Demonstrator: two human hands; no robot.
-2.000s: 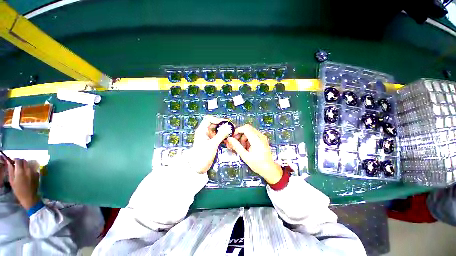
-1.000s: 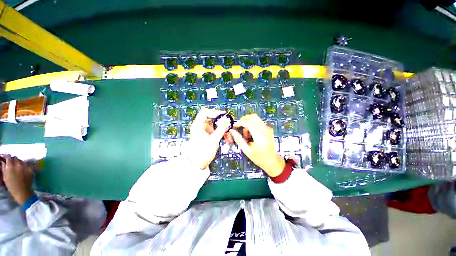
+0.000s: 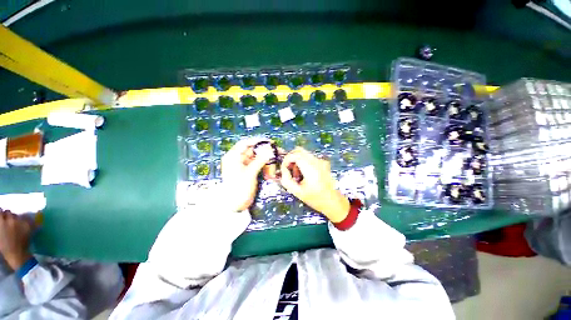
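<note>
My left hand [image 3: 242, 172] holds a dark round unit [image 3: 265, 150] between thumb and fingers, above the central trays. My right hand [image 3: 310, 179] is close beside it, with fingertips bent together near the unit; whether they hold a small part is hidden. The central blister trays [image 3: 185, 128] are clear, with one small green round board per pocket in many pockets. Three white square pieces, one of them here [image 3: 346, 115], lie on the trays. The right blister tray [image 3: 437, 203] holds several black discs with white marks.
A loose round piece [image 3: 426, 52] lies beyond the right tray. Stacked clear trays [image 3: 532, 147] stand at far right. White paper [image 3: 70, 158], a white roll [image 3: 75, 120] and an amber piece [image 3: 25, 148] lie left, near another person's hand [image 3: 15, 237]. A yellow post [image 3: 56, 67] rises at upper left.
The view has shifted, so the trays appear further left. My hands remain together at the dark round unit; my right fingertips look slightly more bent.
</note>
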